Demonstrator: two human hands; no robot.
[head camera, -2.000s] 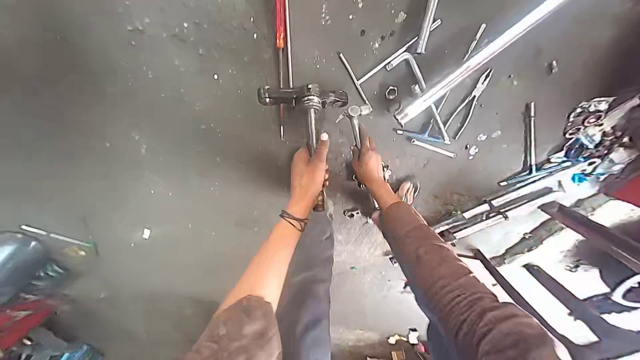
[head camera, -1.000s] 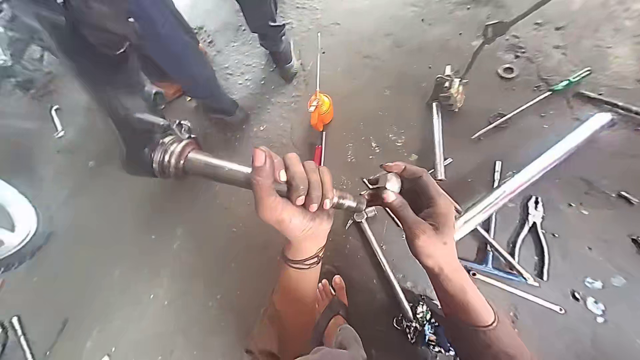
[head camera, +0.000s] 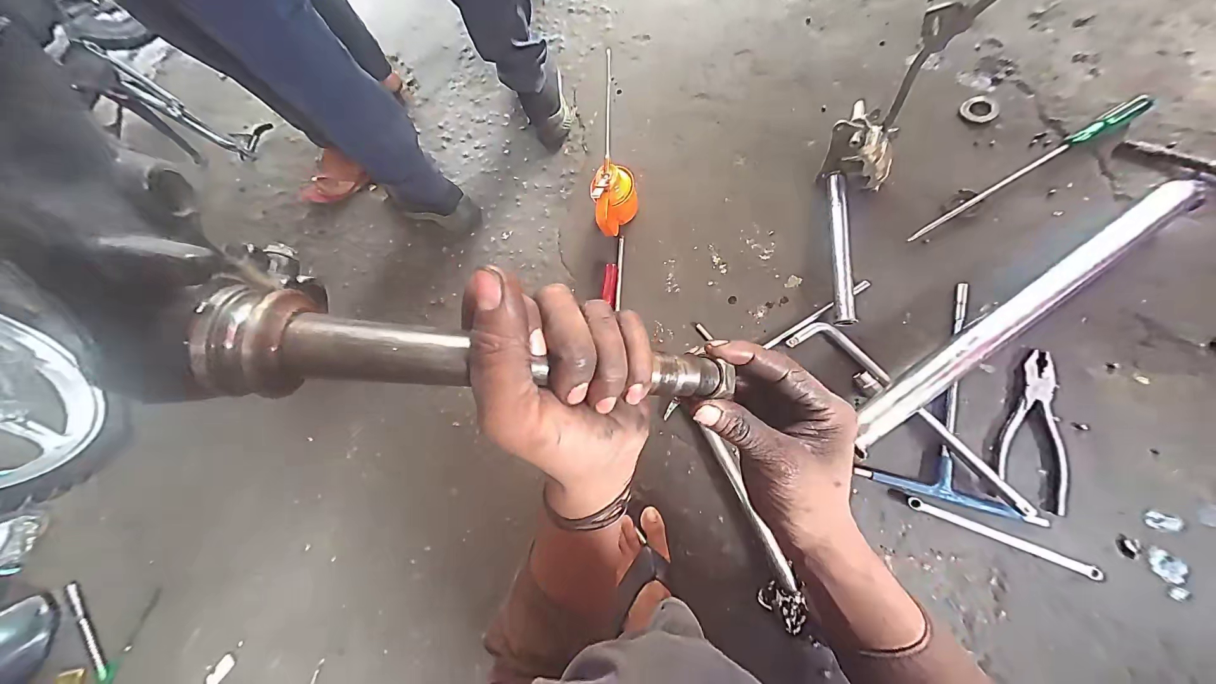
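My left hand (head camera: 560, 380) is wrapped around a steel shaft (head camera: 380, 350), which lies level across the view. The shaft's thick collar (head camera: 252, 340) joins a dark metal part at the left, whose far side is blurred. At the shaft's right end, the thumb and fingers of my right hand (head camera: 793, 427) pinch a hex nut (head camera: 725, 375) at the threaded tip. A hammer-like tool with a metal handle (head camera: 750, 499) lies on the floor under my hands, its head partly hidden.
Pliers (head camera: 1040, 418), a long shiny tube (head camera: 1035, 309), a blue T-handle wrench (head camera: 945, 486), a ring spanner (head camera: 1007, 540) and a green screwdriver (head camera: 1107, 123) lie at the right. An orange oil can (head camera: 616, 198) stands ahead. Another person's legs (head camera: 351, 95) are at upper left.
My hands have gone from two tools near the floor to the shaft and its end. The nut in my right fingers, apart from the tip a second ago, now sits at it. The view has shifted.
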